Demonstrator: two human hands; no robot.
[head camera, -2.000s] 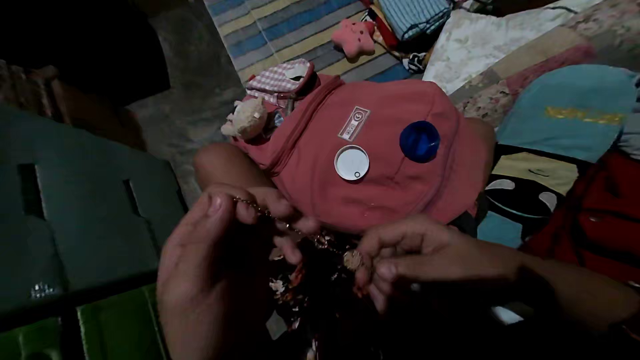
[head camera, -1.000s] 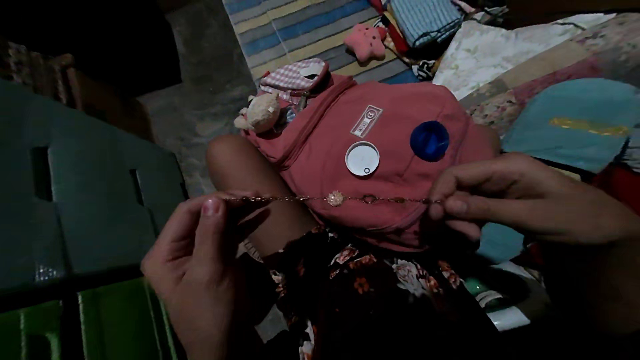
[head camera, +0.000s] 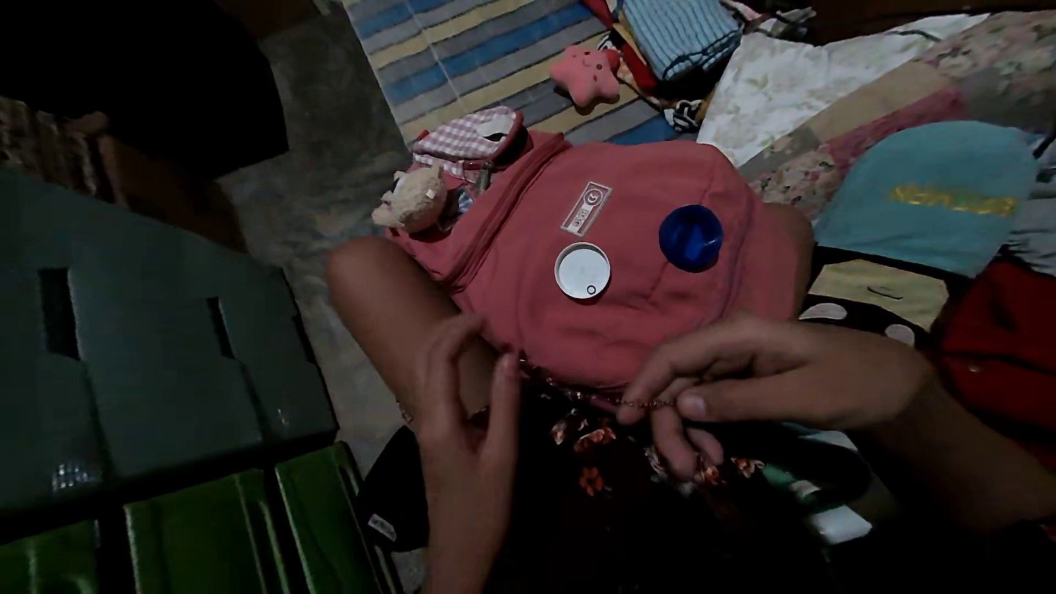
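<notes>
A thin beaded chain (head camera: 573, 393) runs between my two hands, low in front of a pink backpack. My right hand (head camera: 742, 379) pinches its right end between thumb and forefinger. At the other end, my left hand (head camera: 470, 412) has its thumb and forefinger tips near the chain; dimness hides whether they grip it. On the backpack (head camera: 528, 305) lie a round white lid (head camera: 582, 271) holding a small ring-like piece and, to its right, a blue round dish (head camera: 690, 238). Dark floral cloth (head camera: 594, 478) covers my lap under the hands.
A small plush toy (head camera: 412, 199) and a checked pouch (head camera: 469, 139) rest at the backpack's upper left. Beyond are a pink star plush (head camera: 587, 76) on a striped mat (head camera: 487, 49) and folded blue fabric (head camera: 681, 33). Grey-green drawers (head camera: 165, 355) stand left; a teal cloth item (head camera: 932, 194) lies right.
One second ago both hands held the chain taut and level, farther apart. The hands are now closer together, and the chain slopes down to the right.
</notes>
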